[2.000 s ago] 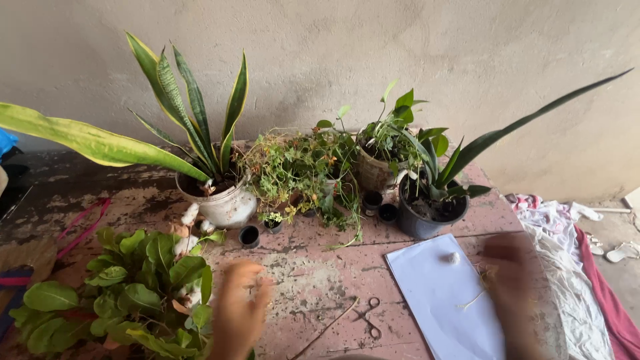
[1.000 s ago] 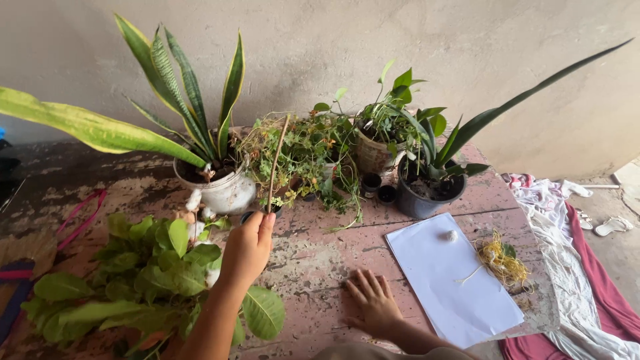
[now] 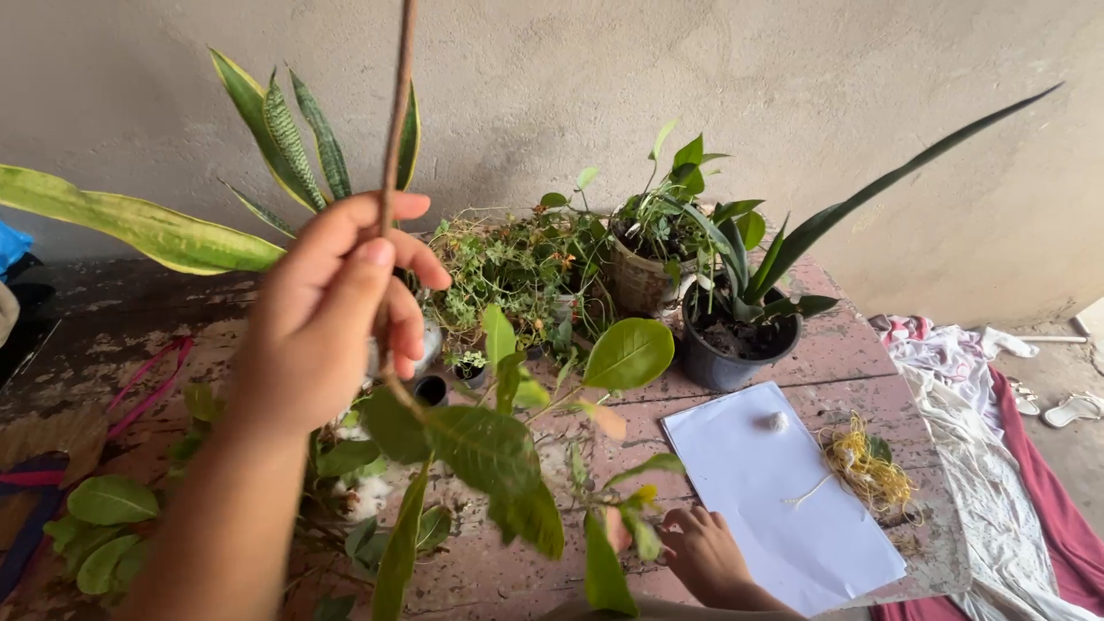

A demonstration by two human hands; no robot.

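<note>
A leafy branch is held upright by its brown stem in my left hand, its leaves hanging down over the middle of the table. Low down, my right hand is beside the left edge of a stack of white paper, close to the branch's lower leaves; whether it touches them I cannot tell. On the paper lies a small white cotton ball and a thin pale strand. A tangle of yellow stringy stems rests at the paper's right edge. More cut leafy branches lie at the lower left.
Along the wall stand a snake plant, a bushy trailing plant, a leafy plant in a worn pot and a dark pot with long leaves. Small black pots sit before them. Cloths lie beyond the table's right edge.
My left hand has lifted the branch up from the leaf pile, and its leaves now hang in front of me. My right hand, flat on the table one second ago, is now partly curled beside the paper.
</note>
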